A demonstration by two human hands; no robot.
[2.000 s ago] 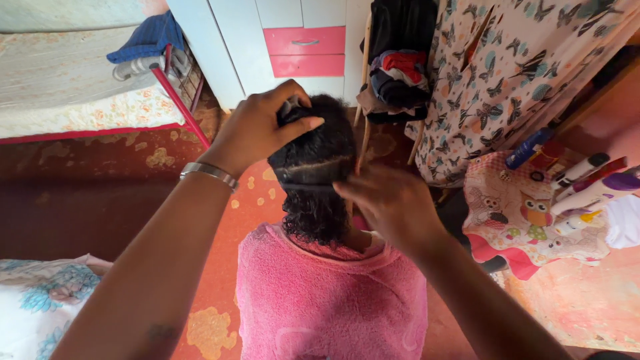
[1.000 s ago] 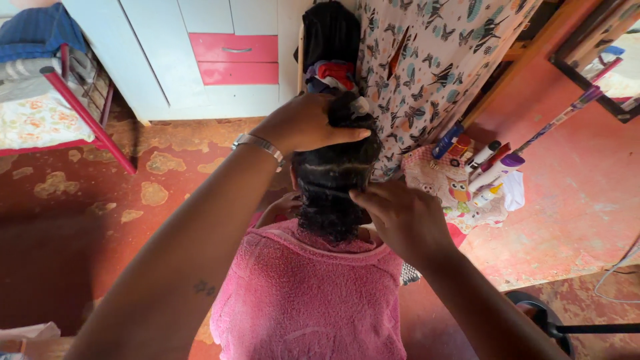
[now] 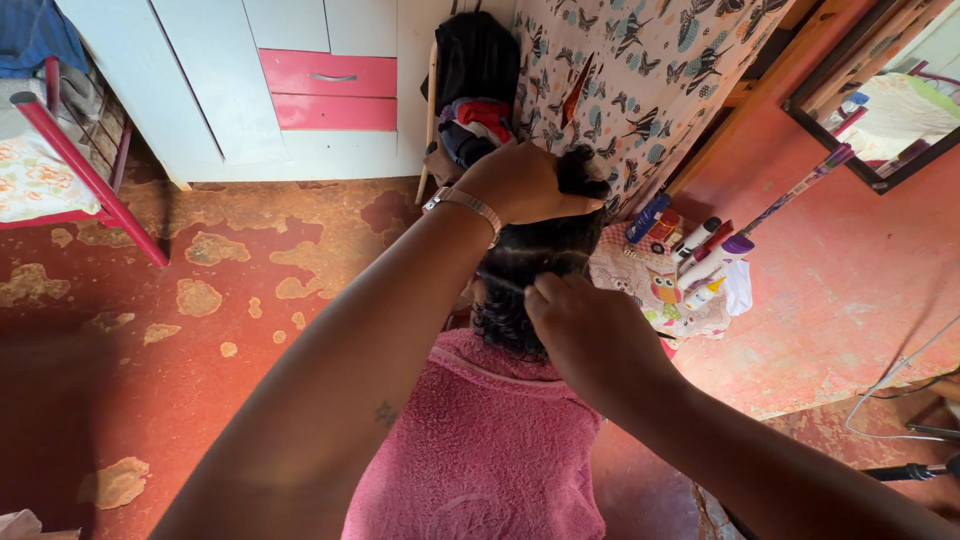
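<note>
In front of me a person seen from behind has dark curly hair [image 3: 510,319], with a pink towel [image 3: 495,435] over the shoulders. My left hand [image 3: 525,184], with a metal bracelet [image 3: 465,206] at the wrist, holds a bunch of the hair at the top of the head. Pale parting lines cross the hair below it. Against the back of the head, lower and to the right, my right hand [image 3: 581,322] is closed with its fingertips at a parting. A dark pointed tip shows by its wrist; what it belongs to is hidden.
Bottles [image 3: 696,240] and a glue bottle [image 3: 705,292] stand on an owl-patterned cloth [image 3: 630,281] at right. Behind are a butterfly-print curtain [image 3: 585,67], a chair with clothes [image 3: 476,124] and a white wardrobe [image 3: 337,154]. A bed frame [image 3: 90,180] is at left, a mirror [image 3: 832,142] at right.
The view has swung to the right, bringing the mirror and wall into sight. My left hand stays on the gathered hair, and my right hand stays at the back of the head.
</note>
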